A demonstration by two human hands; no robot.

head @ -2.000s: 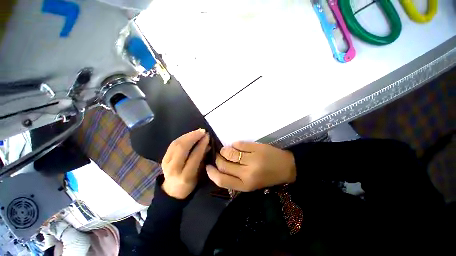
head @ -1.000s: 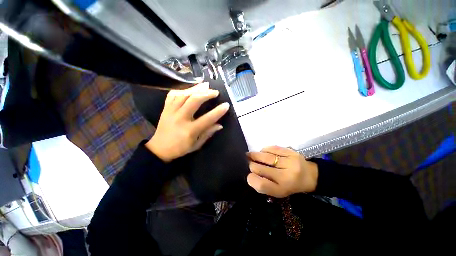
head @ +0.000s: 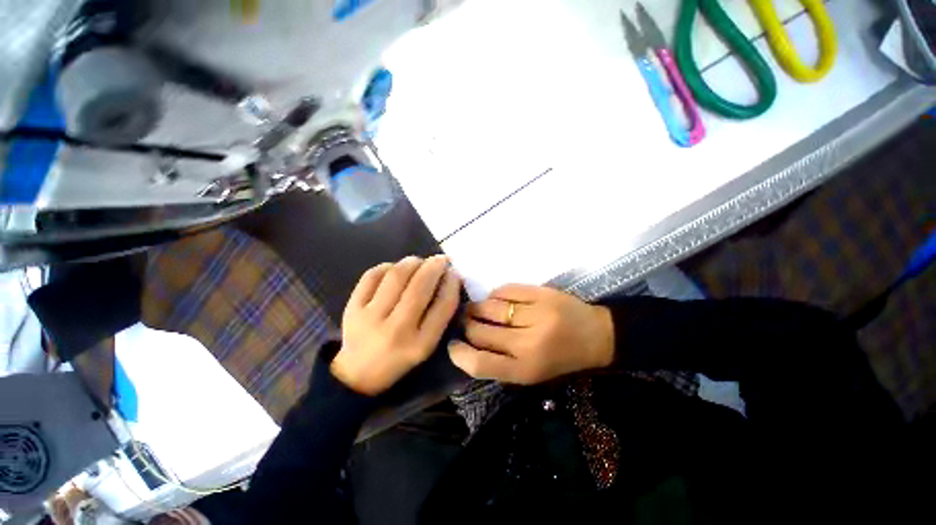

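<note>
A black fabric panel [head: 318, 246] runs from the sewing machine's needle area [head: 282, 183] towards me. Its right edge lies along the white table. My left hand [head: 398, 320] lies on the panel near this edge, fingertips at the edge. My right hand [head: 534, 334], with a ring, pinches the edge just beside and nearer to me; the exact grip is hidden under the fingers. A brown plaid piece [head: 241, 308] lies left of and partly under the black. The grey ribbed knob [head: 359, 193] sits above the panel, beyond my hands.
The machine head fills the upper left. Pink and blue nippers [head: 672, 94], green-handled shears [head: 727, 72] and yellow-handled scissors [head: 801, 41] lie at the upper right. A ruler strip [head: 718, 205] edges the table. A grey box with a fan grille [head: 41, 441] is at lower left.
My left hand has moved back from beside the needle area to next to my right hand. The camera view has shifted and turned.
</note>
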